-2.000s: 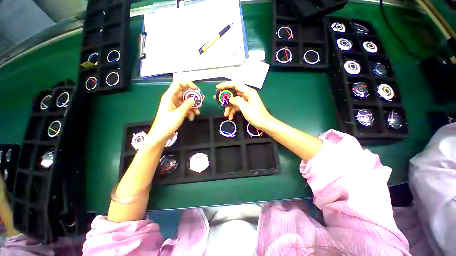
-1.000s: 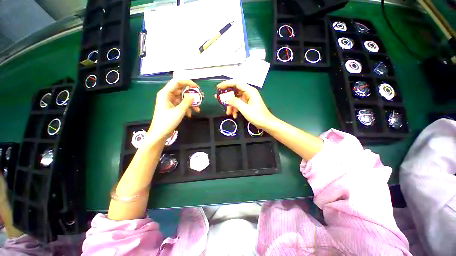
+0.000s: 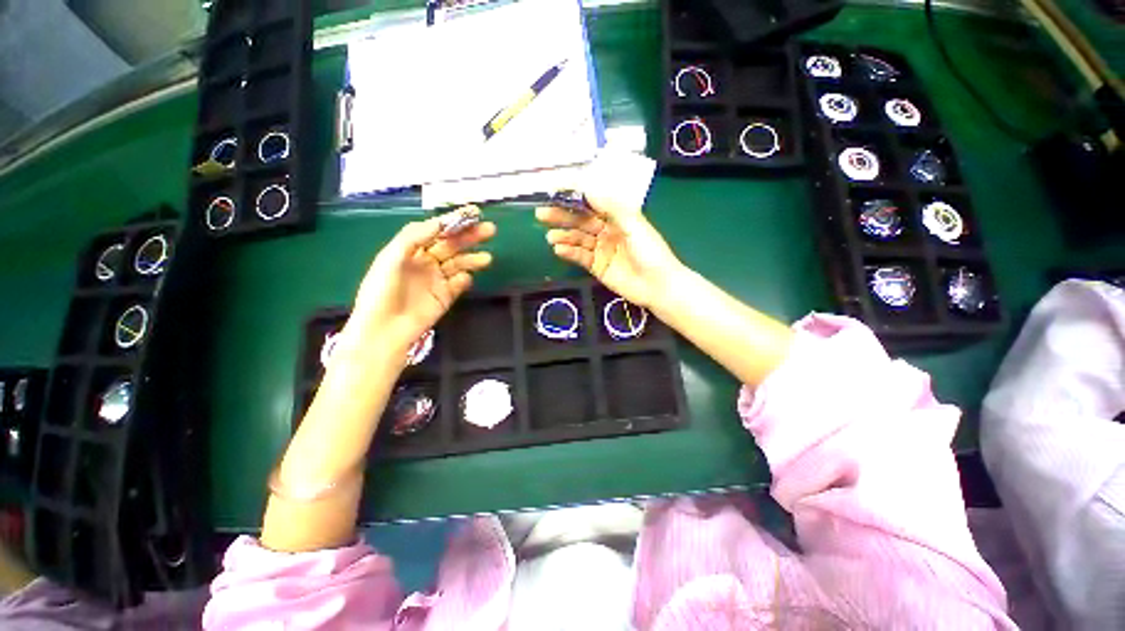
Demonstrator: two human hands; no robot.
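Observation:
My left hand point(image 3: 420, 281) is palm up above the front tray and holds a watch head point(image 3: 459, 221) at its thumb and fingertips, tilted nearly edge-on. My right hand point(image 3: 611, 247) is also turned palm up and holds a dark watch head point(image 3: 569, 201) at its fingertips, near the paper's lower edge. The faces of both heads are not readable. The black compartment tray point(image 3: 494, 440) lies below my hands. It holds a pale head point(image 3: 486, 402), a dark head point(image 3: 412, 408) and ringed heads at the upper right; my left forearm covers part of its left side.
A clipboard point(image 3: 348, 123) with a record sheet point(image 3: 432, 86) and a yellow and black pen point(image 3: 524, 99) lies beyond my hands. More black trays with watch heads stand left point(image 3: 86, 431), upper left point(image 3: 253, 93), upper right point(image 3: 790, 93) and right point(image 3: 851, 247). A person's pale sleeve point(image 3: 1061, 394) is at right.
Both hands have turned palm up with fingers more spread, tilting the heads from face view to edge-on. The heads have moved slightly up. The person's sleeve at right has shifted slightly.

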